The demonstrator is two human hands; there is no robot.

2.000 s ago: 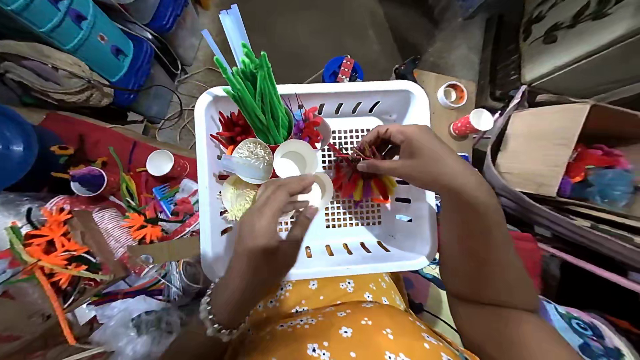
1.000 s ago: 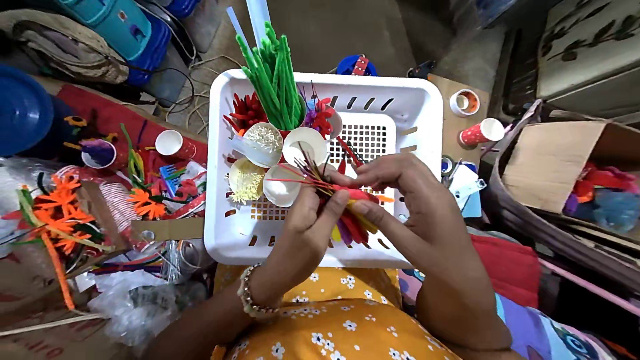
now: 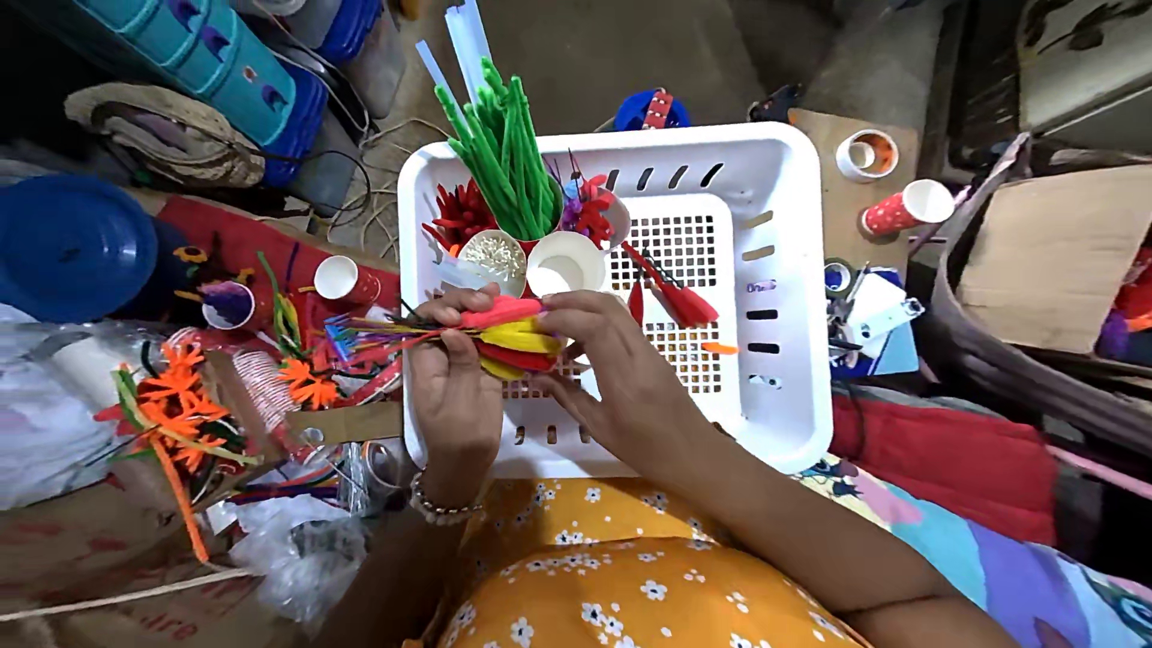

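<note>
My left hand point(image 3: 457, 387) grips the thin stems of a bunch of pink, yellow and red pipe-cleaner pieces point(image 3: 517, 337). The fingers of my right hand point(image 3: 612, 369) close around the fuzzy ends of the same bunch. Both hands are over the left part of a white plastic basket point(image 3: 783, 432). Green pipe cleaners point(image 3: 513, 171) stand in a cup at its back left. Beside them are red pieces point(image 3: 463, 211), a cup of pale small stamens or beads point(image 3: 492, 256) and a white paper cup point(image 3: 565, 264). More red pieces point(image 3: 688, 304) lie on the basket floor.
Orange pipe-cleaner flowers point(image 3: 184, 396), paper cups point(image 3: 337, 277) and clear plastic wrap point(image 3: 301, 549) crowd the left side. To the right are a red dotted cup point(image 3: 909, 207), a tape roll point(image 3: 837, 277) and an open cardboard box point(image 3: 1044, 261). Teal drawers point(image 3: 225, 72) stand at the back left.
The bunch in my hands has turned, with its stems now pointing left. My right hand, over the basket's middle two seconds ago, is now close beside my left hand. Red pieces now show on the basket floor.
</note>
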